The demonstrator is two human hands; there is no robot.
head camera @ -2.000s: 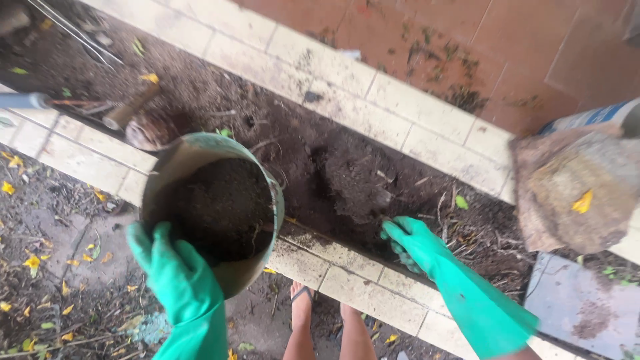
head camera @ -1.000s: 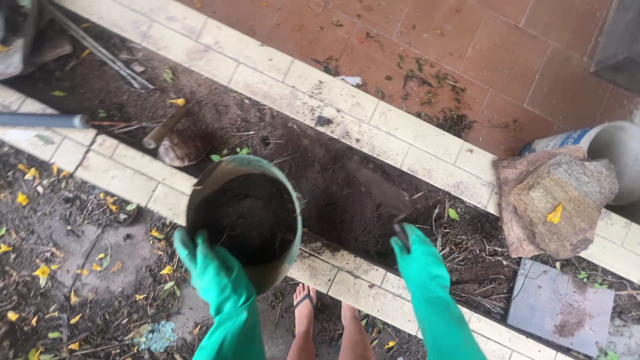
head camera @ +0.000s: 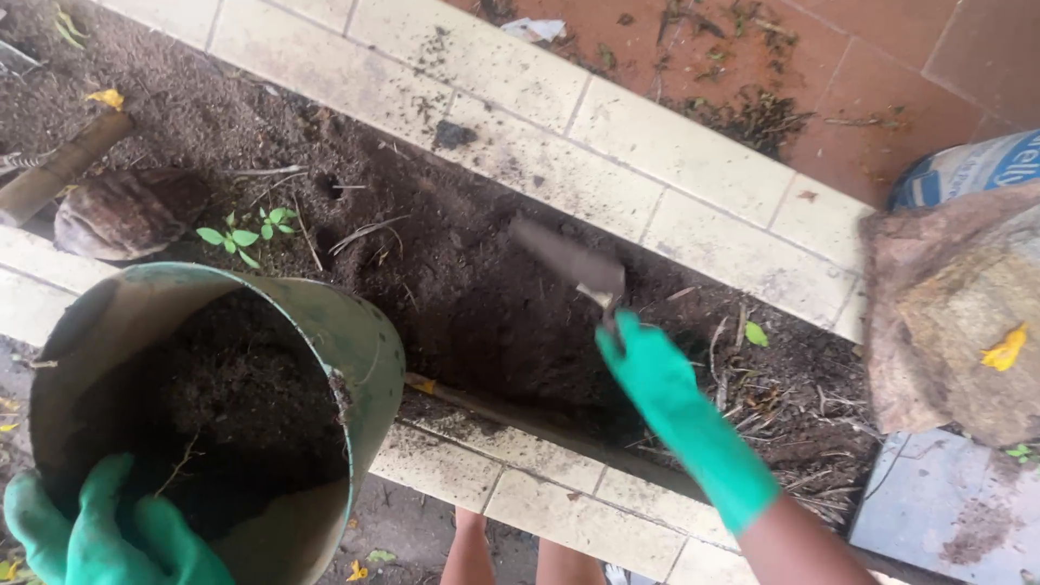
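My left hand, in a green rubber glove, grips the near rim of a green plastic bucket that holds dark soil. The bucket is tilted, its mouth facing me, over the near tiled edge of a planting bed. In my right hand, also gloved in green, is the handle of a trowel. Its blurred blade points up and left over the dug soil in the bed. Glove and fingers hide most of the handle.
Cream tiled borders run along both sides of the bed. A bamboo piece, a brown stone-like lump and small seedlings lie left. At right are a flat rock, a printed bucket and a grey tile.
The trowel blade, low in the soil a second ago, now shows raised toward the far border. The bucket has tilted more toward me. The view has moved closer to the bed.
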